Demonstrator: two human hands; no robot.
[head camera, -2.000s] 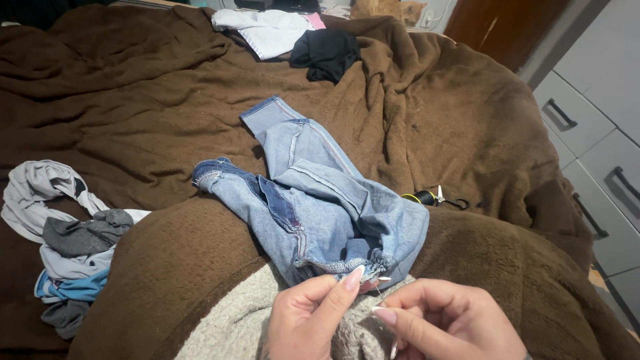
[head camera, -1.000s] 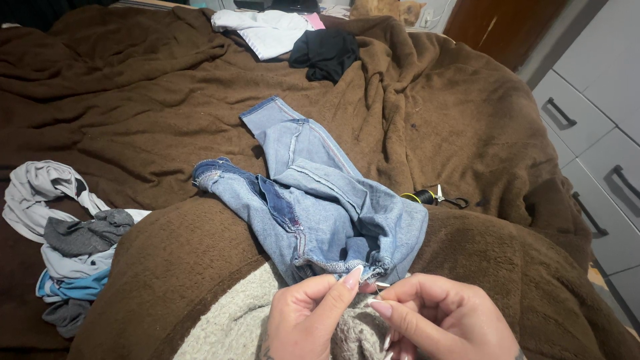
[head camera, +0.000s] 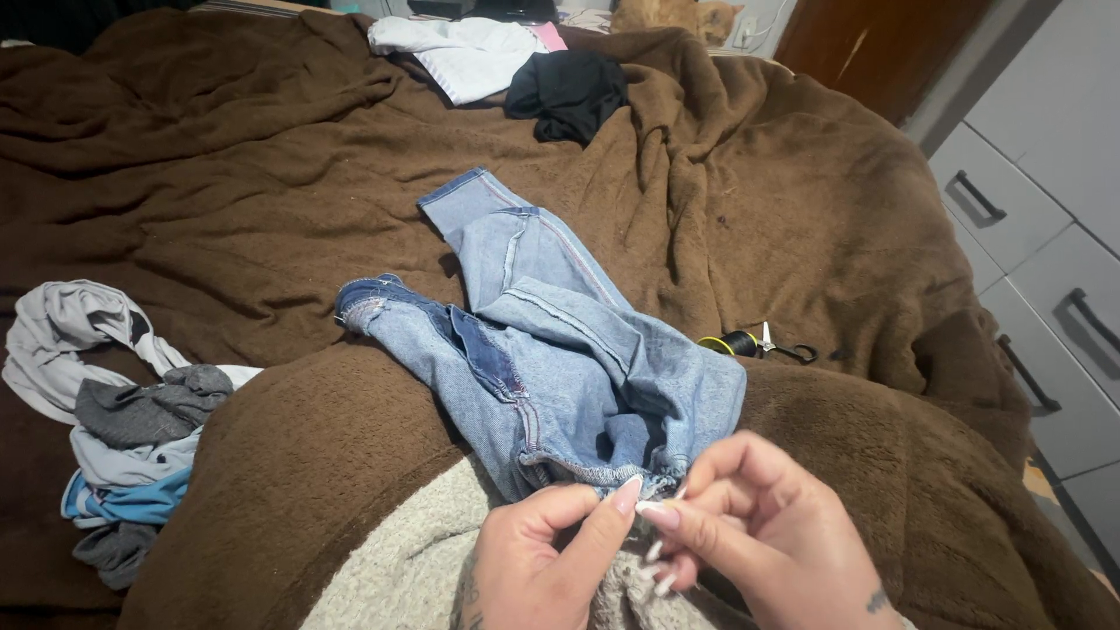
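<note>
A pair of light blue denim jeans (head camera: 560, 350), turned inside out, lies over the brown blanket across my lap. My left hand (head camera: 556, 556) pinches the jeans' edge near a frayed seam between thumb and fingers. My right hand (head camera: 752, 534) is right beside it, thumb and forefinger tips together at the same edge; whether a needle or thread is between them cannot be made out. Beyond the right hand, a spool of black thread (head camera: 740, 343) with a yellow rim rests on the blanket, touching small scissors (head camera: 787, 350) with black handles.
A brown blanket (head camera: 289, 201) covers the bed. Grey, white and blue clothes (head camera: 140, 429) are piled at the left. White (head camera: 464, 52) and black (head camera: 569, 92) garments lie at the far side, near an orange cat (head camera: 669, 17). Grey drawers (head camera: 1006, 201) stand at the right.
My right hand's fingers have shifted and closed in toward my left thumb at the denim edge. The left hand and the jeans have stayed nearly in place.
</note>
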